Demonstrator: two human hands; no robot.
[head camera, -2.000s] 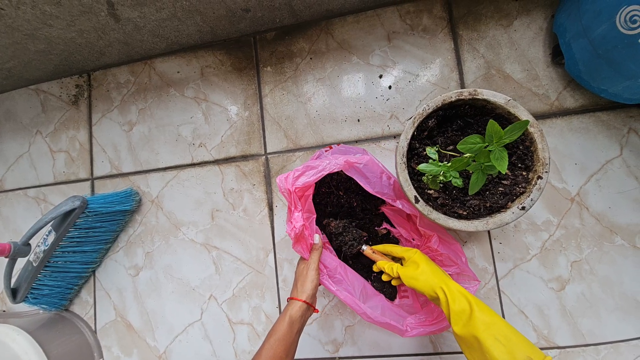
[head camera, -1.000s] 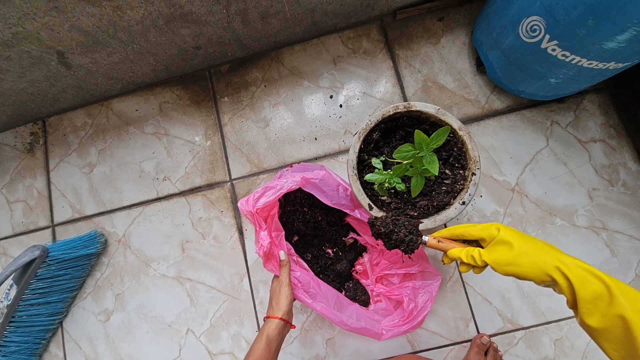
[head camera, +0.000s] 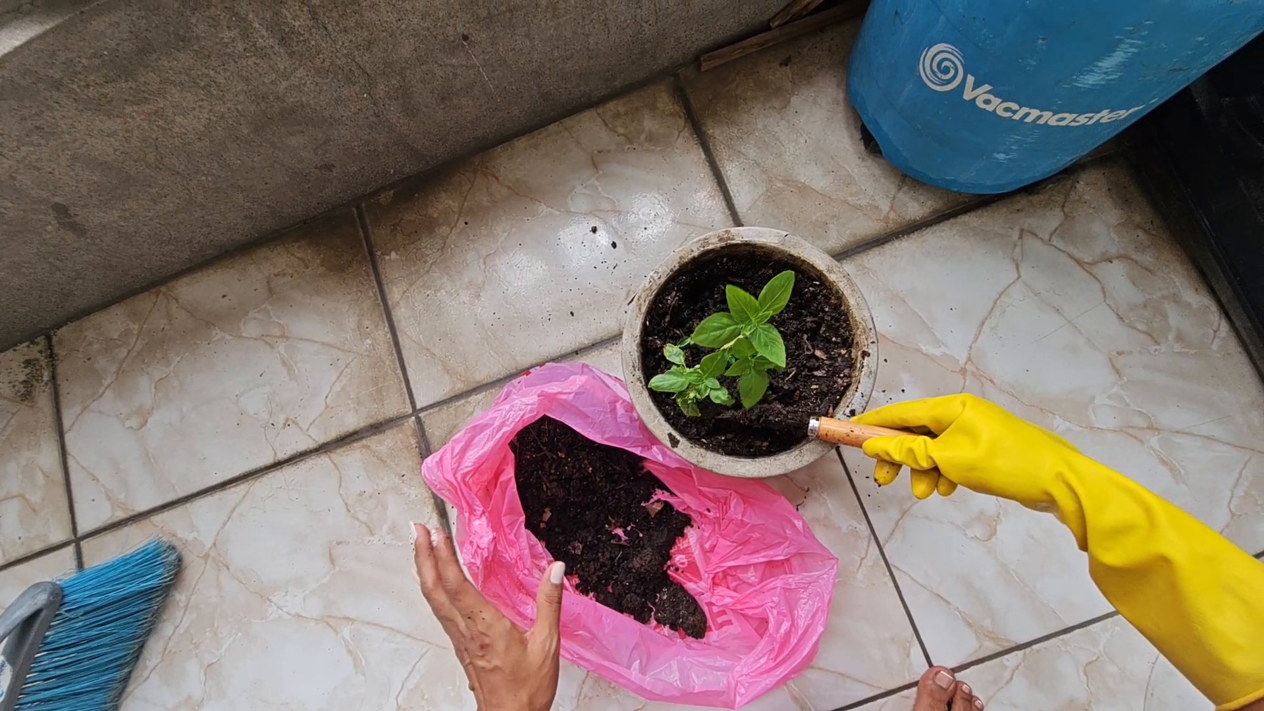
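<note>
My right hand (head camera: 933, 449), in a yellow rubber glove, grips the wooden handle of a small trowel (head camera: 857, 432); its blade is over or in the soil of the round pot (head camera: 862, 341) and blends with it. A green leafy plant (head camera: 741, 341) grows from the dark soil there. Against the pot's lower left side lies a pink plastic bag (head camera: 770, 563), its mouth spread around dark potting soil (head camera: 592, 513). Bare, with fingers and thumb apart, my left hand (head camera: 499, 627) is at the bag's lower left edge, the thumb by the rim; it grips nothing.
A blue Vacmaster drum (head camera: 1027, 128) stands at the upper right beside a dark object. The blue-bristled broom (head camera: 104, 622) is at the lower left. A concrete wall (head camera: 296, 118) borders the tiled floor (head camera: 237, 365), which has specks of soil. Bare toes (head camera: 943, 688) show at the bottom edge.
My right hand has moved the trowel from inside the bag to the pot; the heap of soil seen on it a second ago no longer shows. My left hand has let go of the bag's edge.
</note>
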